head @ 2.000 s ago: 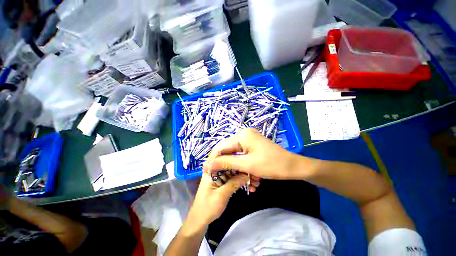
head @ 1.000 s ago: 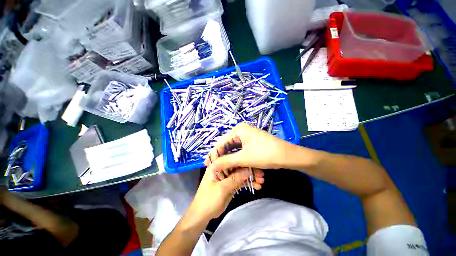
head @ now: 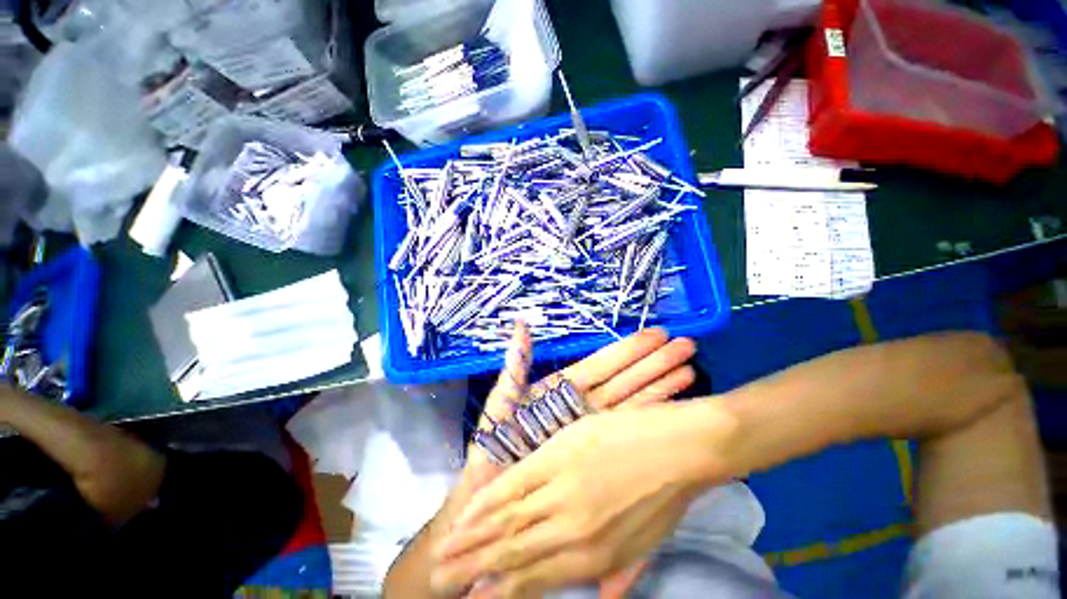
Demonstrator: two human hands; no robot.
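My left hand (head: 632, 372) is palm up in front of the blue tray, fingers spread. Several metal shafts (head: 532, 424) lie side by side across its palm. My right hand (head: 585, 486) is laid flat over the left palm and wrist, covering the lower part of the shafts; its fingers point left and are slightly blurred. Whether anything is under it cannot be seen. The blue tray (head: 387, 293) behind the hands holds a heap of similar silver rods (head: 527, 234).
Left: white paper slips (head: 275, 334), a flat grey square (head: 193, 307), a clear box of white pieces (head: 328, 205). Behind: a clear parts box (head: 532, 88). Right: a pen-like tool (head: 784, 179) on a printed sheet (head: 807, 240), a red tray (head: 924, 146). Another person's arm (head: 100, 451) is at left.
The hands were cupped together around the shafts; now the left palm is opened out and the right hand lies flat across it, lower down. The shafts now show in a row.
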